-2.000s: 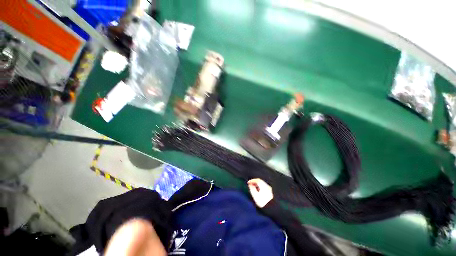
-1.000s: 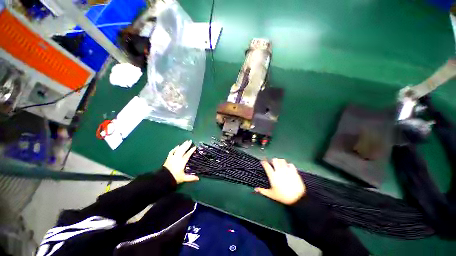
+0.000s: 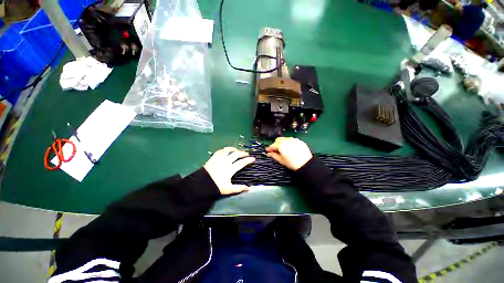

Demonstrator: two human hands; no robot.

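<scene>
A thick bundle of thin black cables (image 3: pixel 381 172) lies along the front of the green bench. Its wire ends (image 3: pixel 251 145) point left, just in front of the bench press (image 3: pixel 276 88). My left hand (image 3: pixel 227 168) rests on the left end of the bundle, thumb toward me and fingers over the cables. My right hand (image 3: pixel 290 153) is beside it, with thumb and fingertips brought together at the wire ends. The fingertips are too small to tell exactly which cables they pinch.
A clear plastic bag (image 3: pixel 172 83) with small parts lies left of the press. Orange-red scissors (image 3: pixel 59 153) lie on white paper (image 3: pixel 102 138). A white crumpled cloth (image 3: pixel 84 73) and second machine (image 3: pixel 119 33) are upper left. A dark block (image 3: pixel 373 117) stands right.
The view has shifted and levelled. My right hand has moved left along the bundle, from lying spread on it to fingertips together at the wire ends, close to my left hand.
</scene>
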